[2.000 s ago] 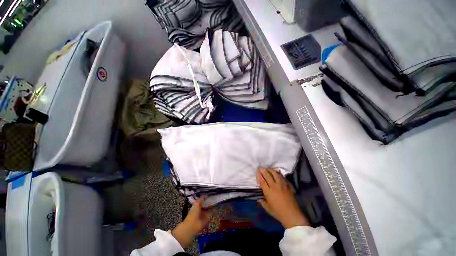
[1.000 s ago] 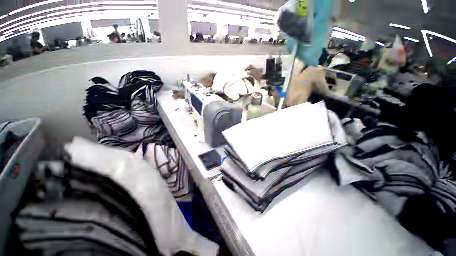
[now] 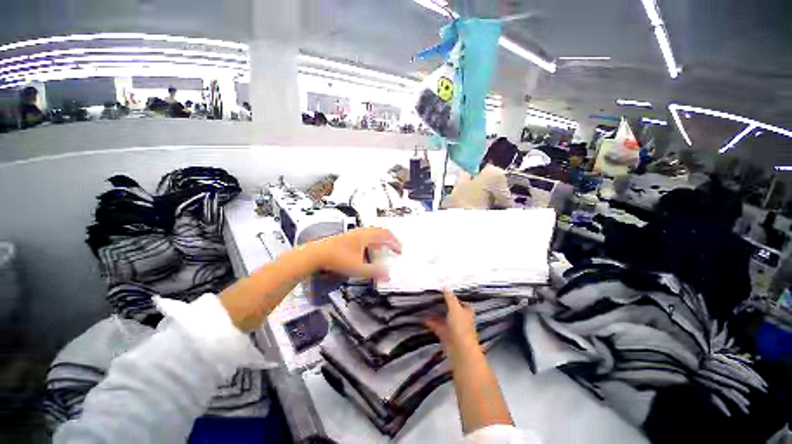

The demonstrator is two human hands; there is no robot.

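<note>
A thick folded bundle of white panels with dark edges point(image 3: 478, 247) lies over a stack of grey and black panels point(image 3: 365, 381) on the white table point(image 3: 538, 403). My left hand point(image 3: 369, 251) grips the bundle's left end, with the fingers partly over its top. My right hand point(image 3: 455, 323) holds the bundle's front edge, with a fingertip at the upper layer and the other fingers against the dark layers below. The bundle's underside is hidden.
A sewing machine point(image 3: 304, 217) stands behind on the left, with a dark square pad point(image 3: 306, 330) in front of it. Striped piles point(image 3: 161, 251) lie at the left. A large fanned heap point(image 3: 634, 325) is at the right. A person point(image 3: 483, 184) sits beyond the table.
The bundle has moved from the lower left onto the table stack, which is now taller. Both hands are on it again in view. The camera has turned up and to the right.
</note>
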